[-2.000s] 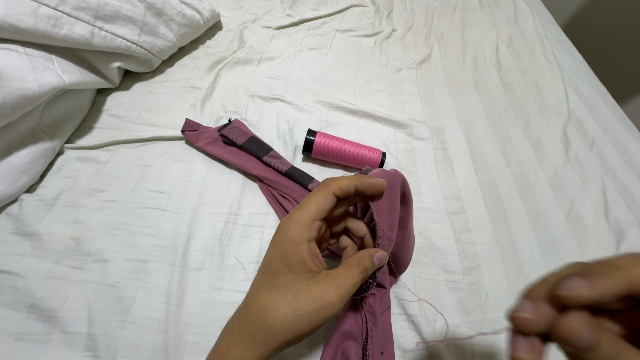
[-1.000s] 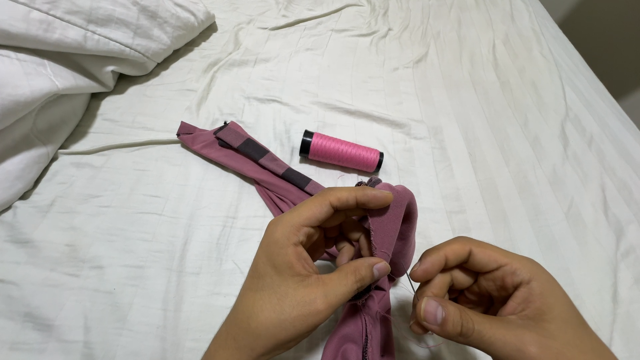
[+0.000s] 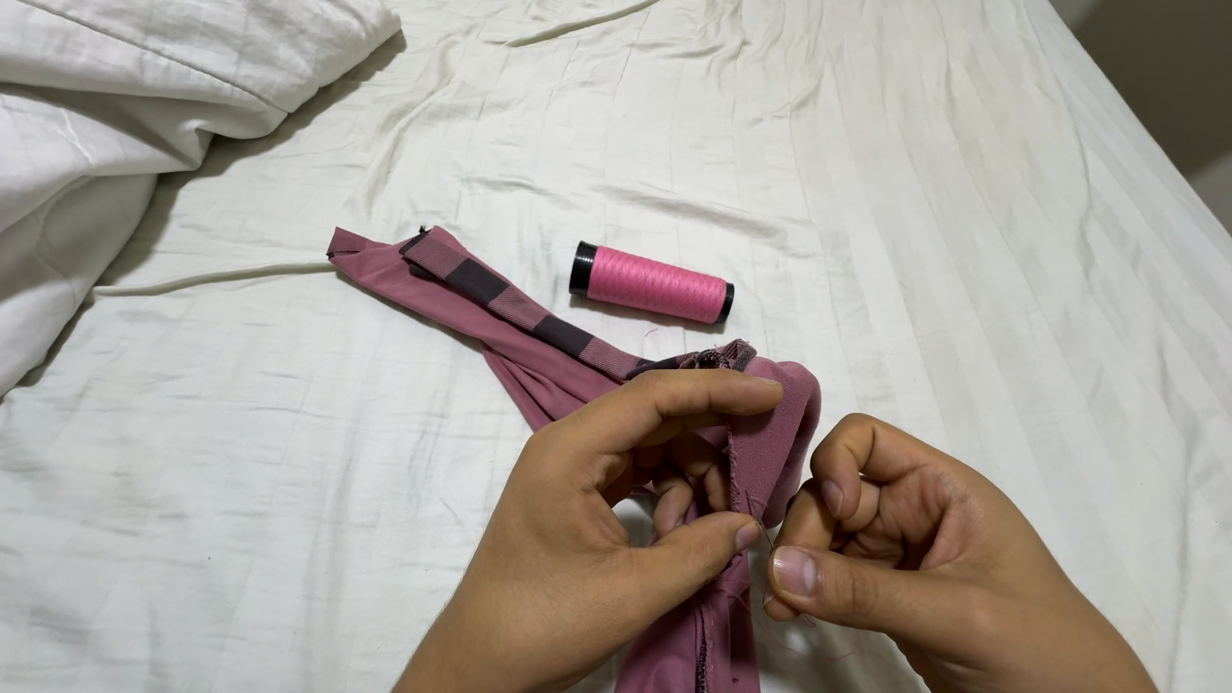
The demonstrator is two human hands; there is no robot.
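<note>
A mauve fabric garment piece (image 3: 789,423) with a checked elastic band (image 3: 520,313) lies across the bed. My left hand (image 3: 616,510) pinches its stitched seam edge between thumb and fingers. Just right of that edge, my right hand (image 3: 895,549) holds a thin sewing needle (image 3: 767,535) between thumb and forefinger, the tip at the fabric by my left thumb. Fine pinkish thread hangs below my right hand. The needle's tip is hard to make out. Beyond the hands lies a spool of pink thread (image 3: 657,284) with black ends.
A wrinkled white bed sheet (image 3: 962,241) lies under everything. At the upper left is a bunched white quilt (image 3: 173,77). The bed's edge runs down the right side, with a dark area past it at the upper right.
My right hand has come in from the lower right to the seam, bringing the needle to the fabric. My left hand keeps its hold on the garment.
</note>
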